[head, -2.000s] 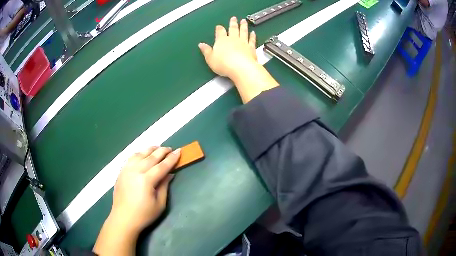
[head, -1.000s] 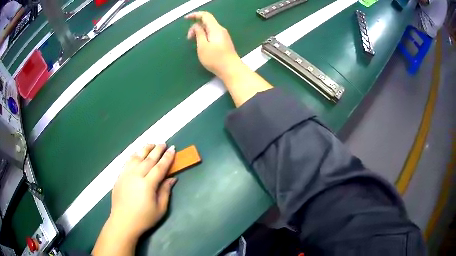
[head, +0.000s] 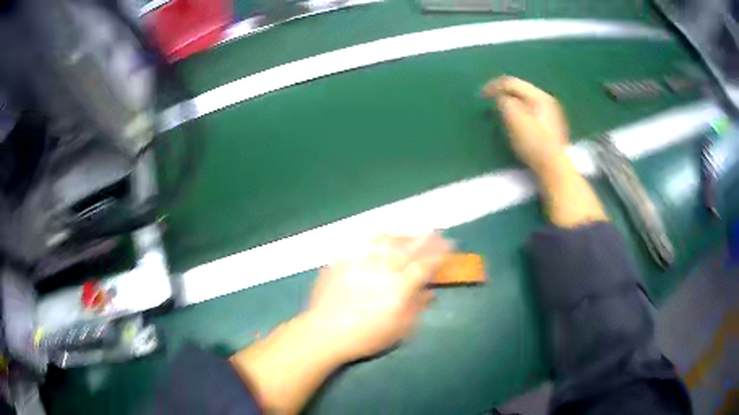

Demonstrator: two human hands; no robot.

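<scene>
An orange block [head: 460, 269] lies on the green surface beside the lower white stripe. My left hand [head: 377, 288] is blurred and rests over the block's left end; whether the fingers grip it is unclear. My right hand [head: 531, 121] is over the green surface between the two white stripes, fingers partly curled, holding nothing. A grey metal strip [head: 636, 198], blurred, lies just right of my right hand and crosses the lower white stripe.
A grey-white machine [head: 81, 178] with a red button [head: 94, 296] stands at left. A red bin [head: 190, 26] is at the upper left. Short grey strips [head: 634, 89] lie at the upper right. A dark strip [head: 710, 178] lies near the right edge.
The view has turned left, so the machine shows more and everything on the surface sits further right. My right hand has drawn back from its earlier flat spread and its fingers are curled.
</scene>
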